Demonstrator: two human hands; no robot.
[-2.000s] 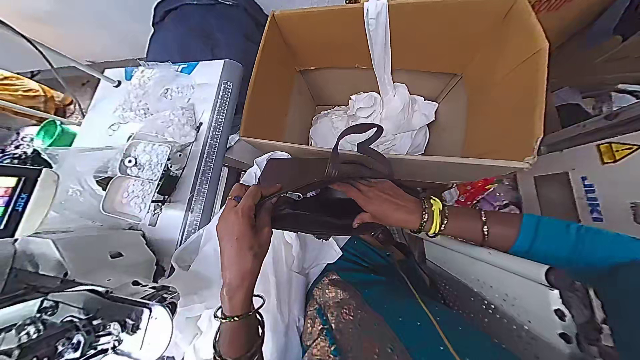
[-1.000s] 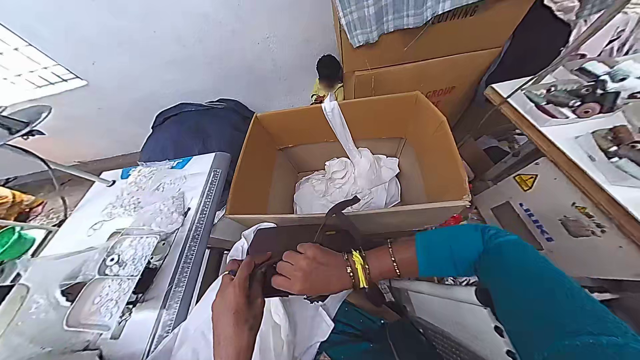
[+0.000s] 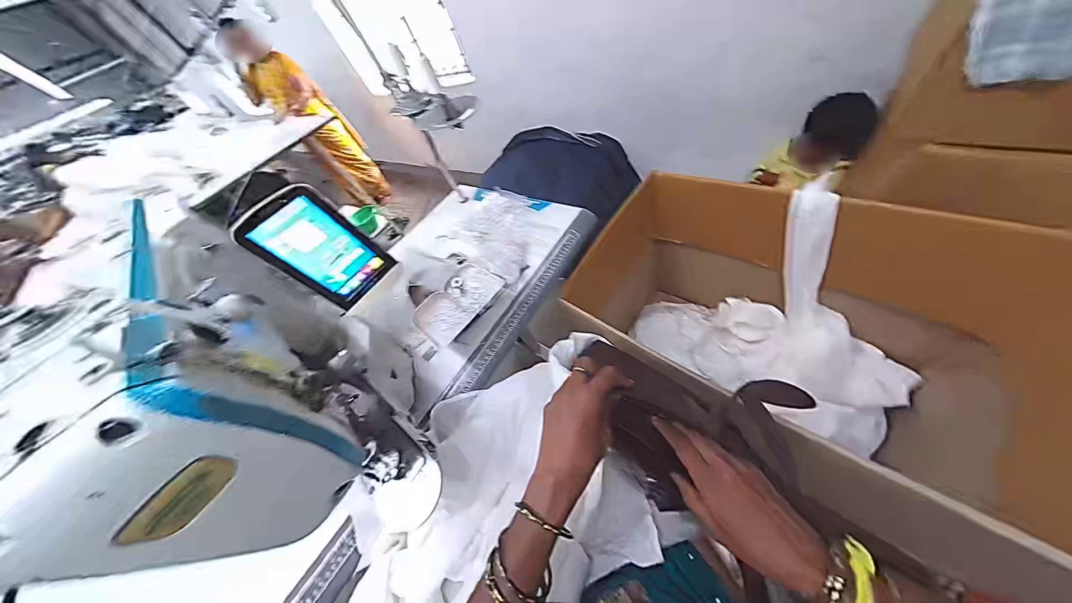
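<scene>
A dark brown bag (image 3: 662,381) with a strap lies over my lap against the near wall of the cardboard box. My left hand (image 3: 582,419) grips its left edge, fingers curled over the top. Flat against the bag's front, my right hand (image 3: 737,502) has its fingers extended and pointing up and left; whether it holds anything cannot be told. White cloth (image 3: 494,435) spreads beneath and to the left of the bag.
Left of me stands a sewing machine (image 3: 234,486) with a lit display panel (image 3: 314,243). Small parts in plastic (image 3: 477,285) lie on the side table. White fabric (image 3: 779,352) fills part of the cardboard box (image 3: 921,218). Two people are farther back, one by a white table (image 3: 260,151).
The view has swung left, bringing the sewing machine into fuller sight. Two seconds ago the bag showed an open zipped top with my right hand at it; now that hand lies along its front.
</scene>
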